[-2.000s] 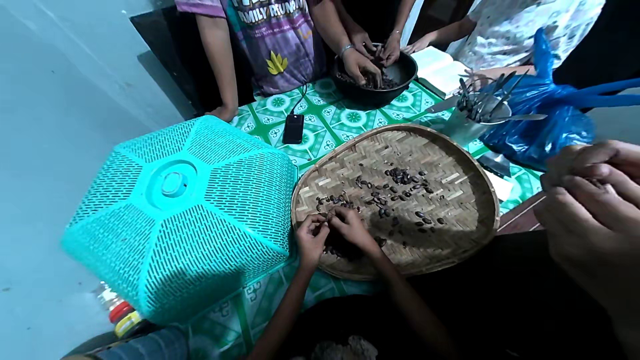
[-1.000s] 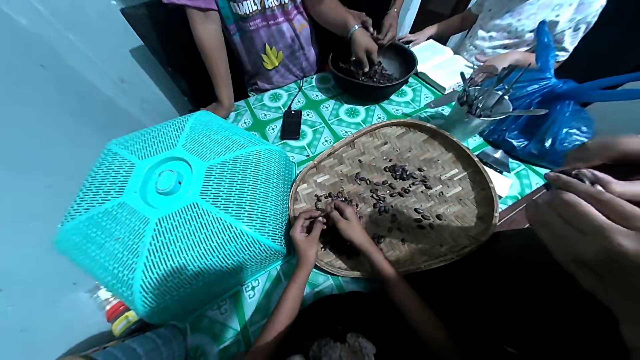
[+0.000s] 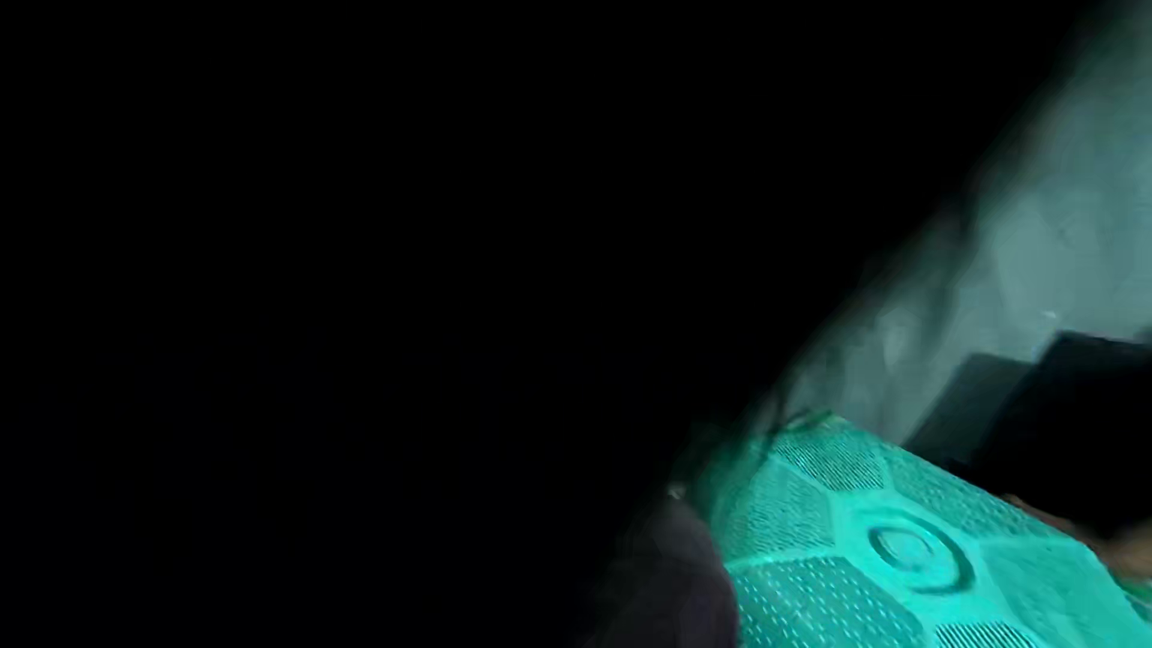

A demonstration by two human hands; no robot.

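A large black, blurred shape fills the left and middle of the head view, very near the camera; what it is cannot be told. At the lower right shows part of the turquoise plastic mesh food cover (image 3: 909, 549), with its round knob on top. Neither of my hands can be made out, so what they hold is hidden. The woven tray and the dark beans are out of sight.
A pale wall (image 3: 1053, 261) rises behind the cover. Dark objects (image 3: 1071, 423) stand at the right edge, with a bit of skin below them. A dim purplish shape (image 3: 670, 576) lies left of the cover.
The view has swung strongly, and a black shape now blocks most of it. The tray, the bowl and the hands seen before have left the view.
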